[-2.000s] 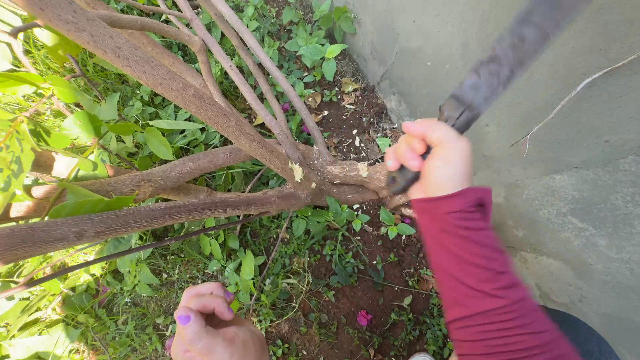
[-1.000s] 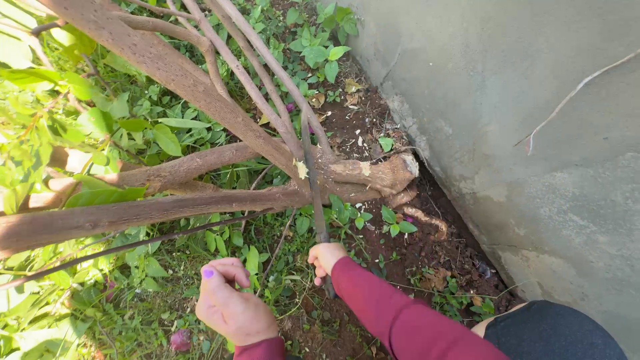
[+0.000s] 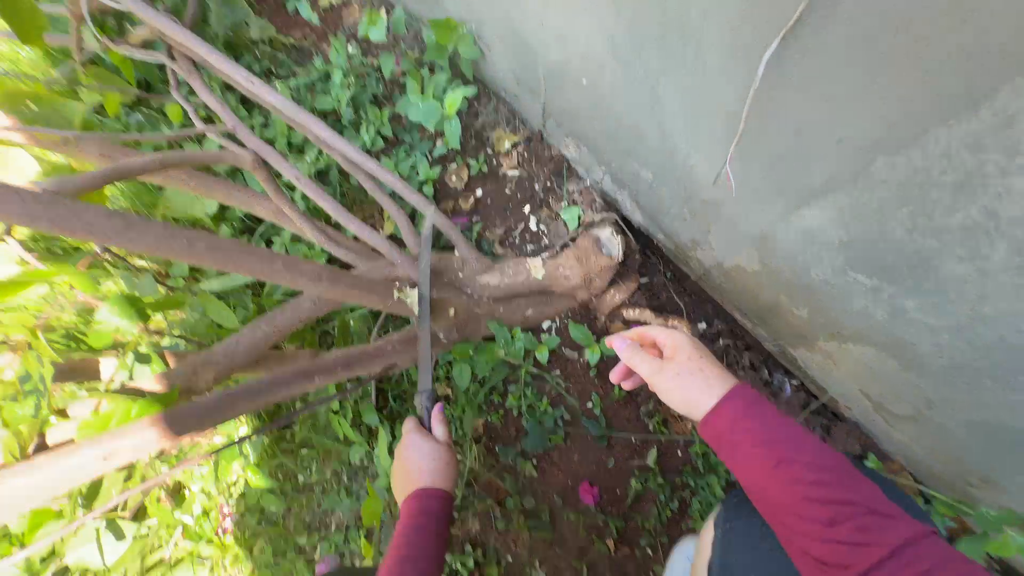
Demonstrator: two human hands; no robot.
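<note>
My left hand [image 3: 424,458] grips the dark handle of a machete [image 3: 425,320], whose long blade points up and lies across the lower branches of a shrub. The thick trunk [image 3: 544,276] of the shrub ends at a sawn or cut stub [image 3: 610,240] beside the wall. Pale chipped wood [image 3: 408,297] shows on the bark just left of the blade. My right hand [image 3: 668,368] is held over the soil below the trunk base, its fingers loosely curled with nothing seen in them.
A grey concrete wall [image 3: 840,240] runs diagonally along the right, with a thin dry root or twig [image 3: 756,96] on it. Several long branches [image 3: 160,240] spread to the left over grass and weeds. A pink flower [image 3: 589,494] lies on the reddish soil near my leg.
The machete has passed from my right hand to my left. It was raised at first, then lay on the branches. My right hand has moved away from the handle, and the view has shifted nearer.
</note>
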